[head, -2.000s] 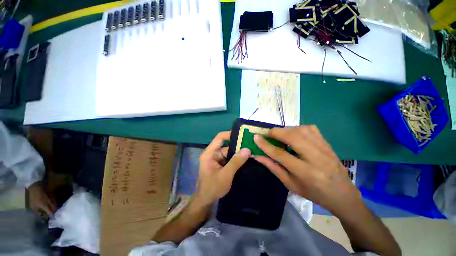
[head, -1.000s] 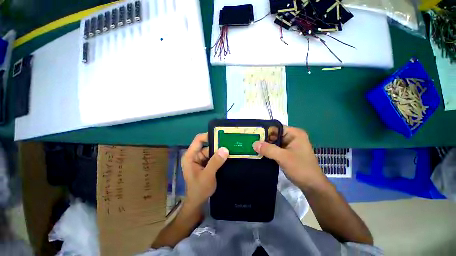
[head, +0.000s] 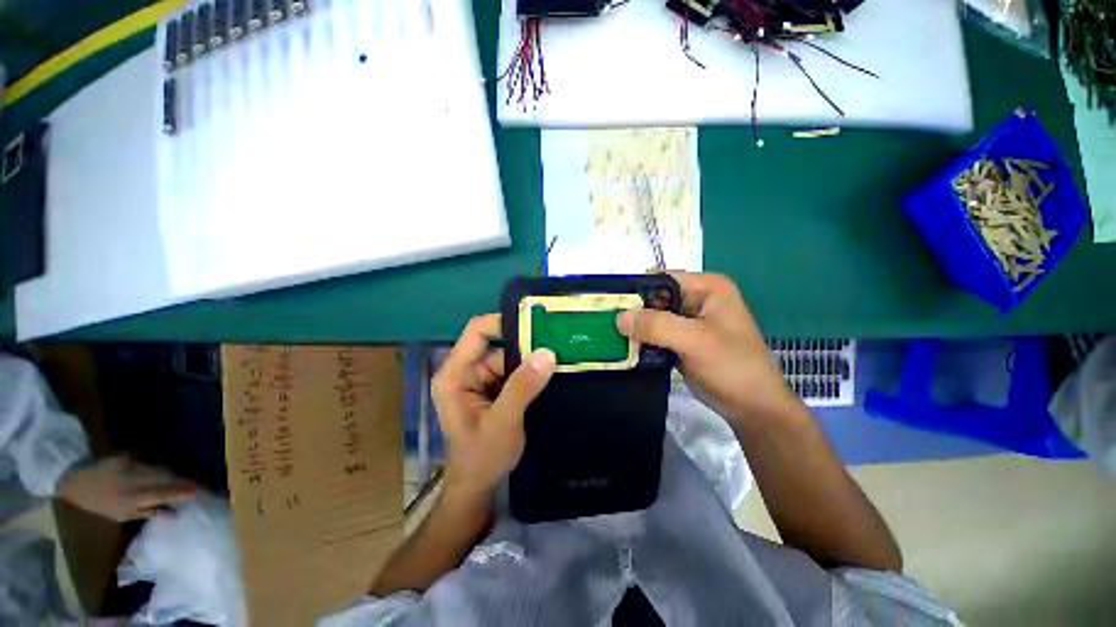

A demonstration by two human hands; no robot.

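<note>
A black phone-case housing (head: 587,453) is held upright between my two hands, near the bench's front edge. A green circuit board (head: 581,337) lies in the window near its top, with a cream frame (head: 526,321) around it. My left hand (head: 483,398) grips the housing's left side, its thumb on the board's lower left corner. My right hand (head: 716,355) grips the upper right side by the camera hole, its thumb on the board's upper right. The fingers behind the housing are hidden.
An adhesive liner sheet (head: 622,184) with tweezers (head: 649,221) lies beyond the housing. White foam boards (head: 331,159) are left and back right, the latter bearing a module pile (head: 765,17). A blue parts bin (head: 924,202) is right. A cardboard box (head: 312,478) and another person's hand (head: 129,488) are lower left.
My right hand has moved from across the board to the housing's right edge. The housing has turned from tilted to straight, showing the whole board. The camera view has shifted.
</note>
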